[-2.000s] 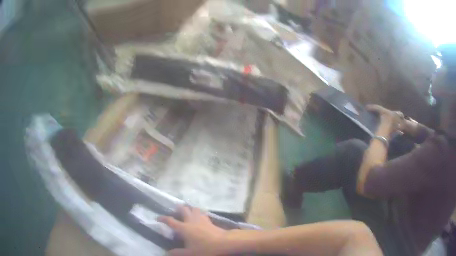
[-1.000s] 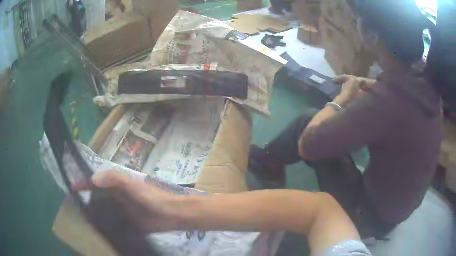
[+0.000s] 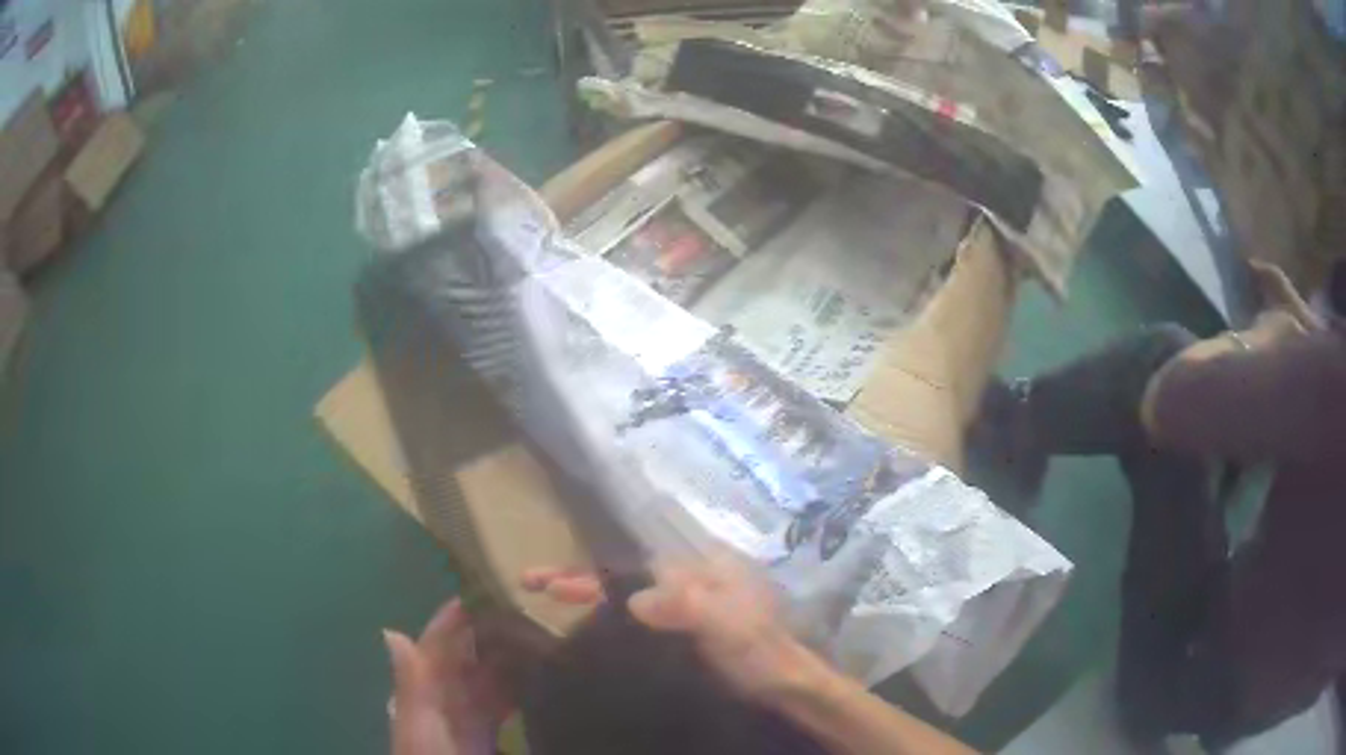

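Note:
A long black perforated panel (image 3: 443,376), blurred and see-through in parts, slants from upper left down towards me. My right hand (image 3: 723,620) grips its near part; some fingertips show at its window. My left hand (image 3: 439,679) is blurred at the bottom, beside the panel's lower left edge, with thumb and fingers apart; whether it touches the panel is unclear. Crumpled newspaper (image 3: 723,428) with a blue picture lies beside and partly under the panel, across an open carton (image 3: 937,354).
A second black panel (image 3: 871,126) lies on newspaper across the carton's far side. A seated person (image 3: 1255,398) is at the right, one hand raised. Brown cartons (image 3: 104,162) stand at far left on the green floor (image 3: 207,443). Newspaper sheets lie inside the carton.
The panel has swung right and its face now shows slanted lines. My left hand has come into view. The view has turned left, so the carton and the person appear further right.

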